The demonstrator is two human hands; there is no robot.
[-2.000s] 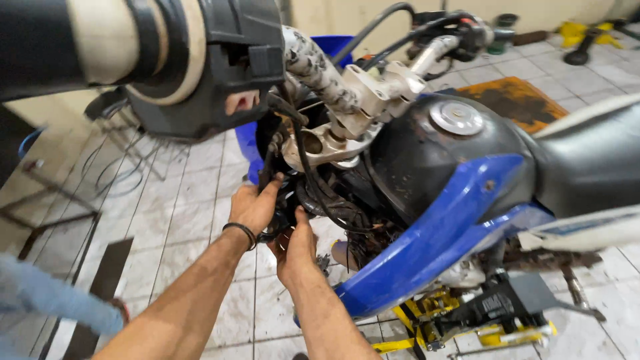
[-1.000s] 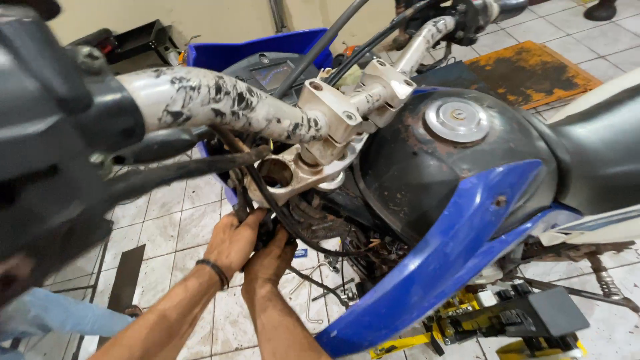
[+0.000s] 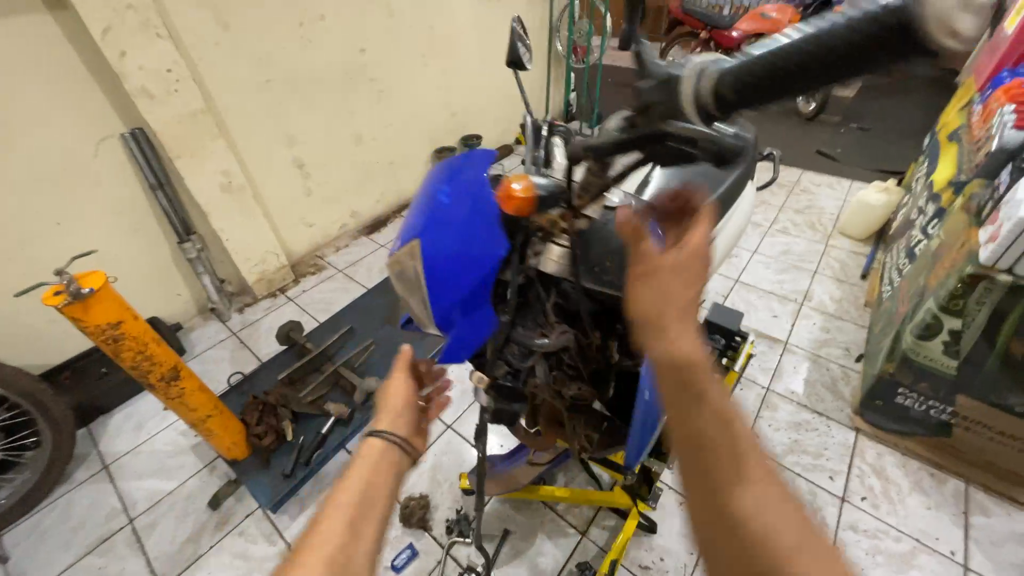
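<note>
A motorcycle's bare front end with its wiring harness (image 3: 552, 352) fills the middle of the head view. Left of it hangs a blue headlight fairing (image 3: 456, 248), with an orange turn signal (image 3: 518, 195) beside it. My left hand (image 3: 410, 392) is raised just below the fairing, fingers apart and holding nothing that I can see. My right hand (image 3: 668, 264), blurred, is in front of the seat side with fingers spread, below the handlebar grip (image 3: 808, 64). Whether it touches anything there is unclear.
On the left, a blue board (image 3: 280, 480) on the floor bears metal parts and tools beside an orange cylinder (image 3: 152, 360). Fork tubes (image 3: 176, 216) lean on the wall. A yellow stand (image 3: 560, 494) is under the motorcycle. Boxes (image 3: 944, 360) and a jug (image 3: 870, 210) are at right.
Both hands have come away from the parts below the handlebar clamp and moved apart. The view has swung round to the motorcycle's front.
</note>
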